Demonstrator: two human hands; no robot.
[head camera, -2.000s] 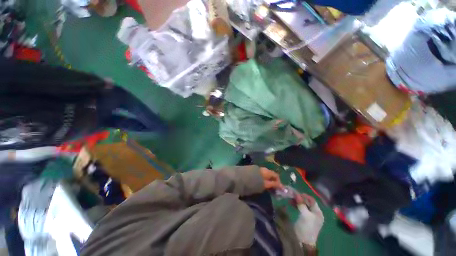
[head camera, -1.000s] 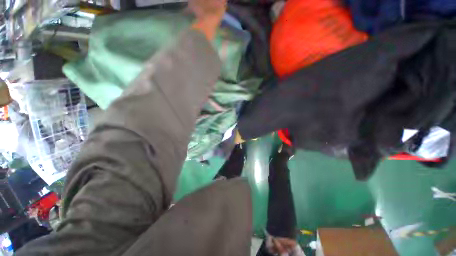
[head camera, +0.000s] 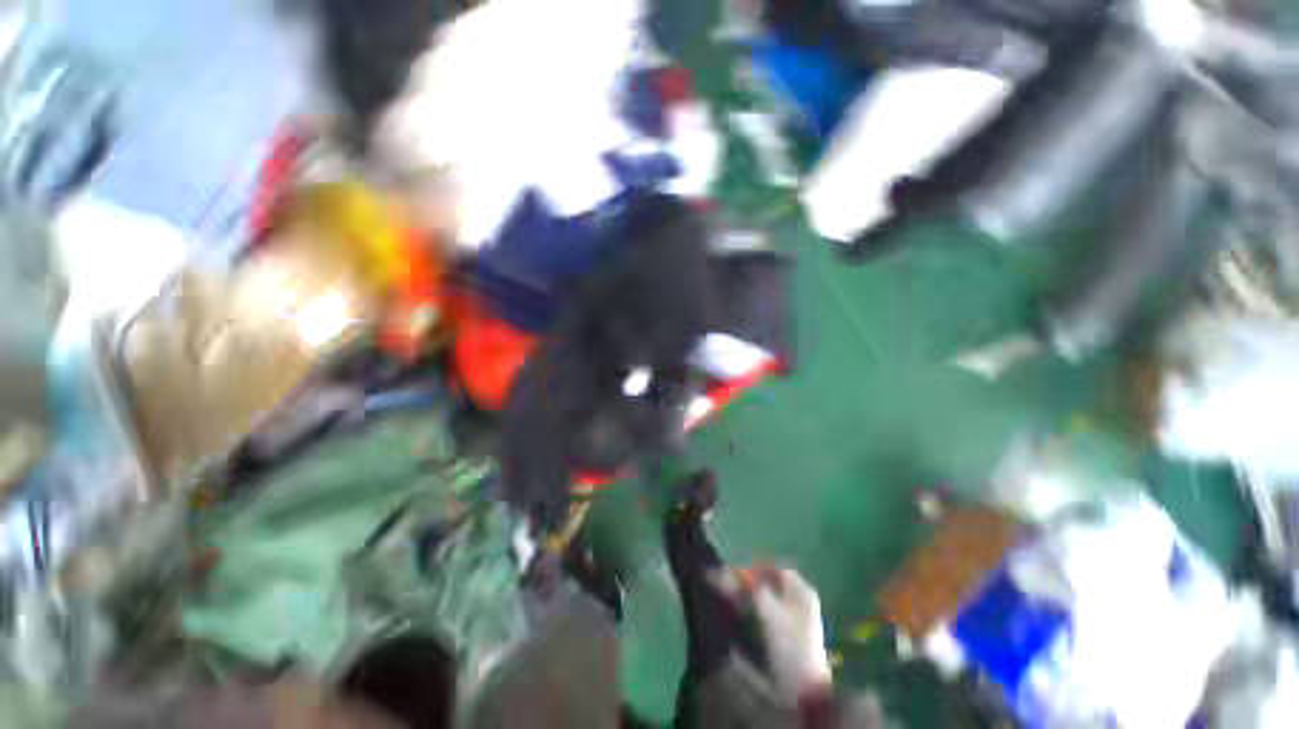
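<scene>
The picture is strongly blurred. My right hand (head camera: 784, 615), with a white covering and reddish fingertips, is low near the centre, beside my dark-clad leg. Its fingers are too smeared to tell whether they hold anything. My left hand is not visible; a blurred brownish sleeve shows along the bottom left edge. A crumpled green cloth heap (head camera: 306, 548) lies at the lower left. Dark cloth (head camera: 613, 335) hangs over an orange-red thing (head camera: 492, 356) left of the centre.
Green floor (head camera: 869, 370) runs up the middle and right. A brown piece of cardboard (head camera: 952, 567) and a blue and white bundle (head camera: 1011, 634) lie at the lower right. Bright white cloth (head camera: 513, 107) is piled at the top. Long grey rolls (head camera: 1090, 143) lie at the upper right.
The view has swung, bringing the green heap to the lower left. My left hand, earlier stretched out over the green cloth, is out of sight. My right hand shows higher in the picture.
</scene>
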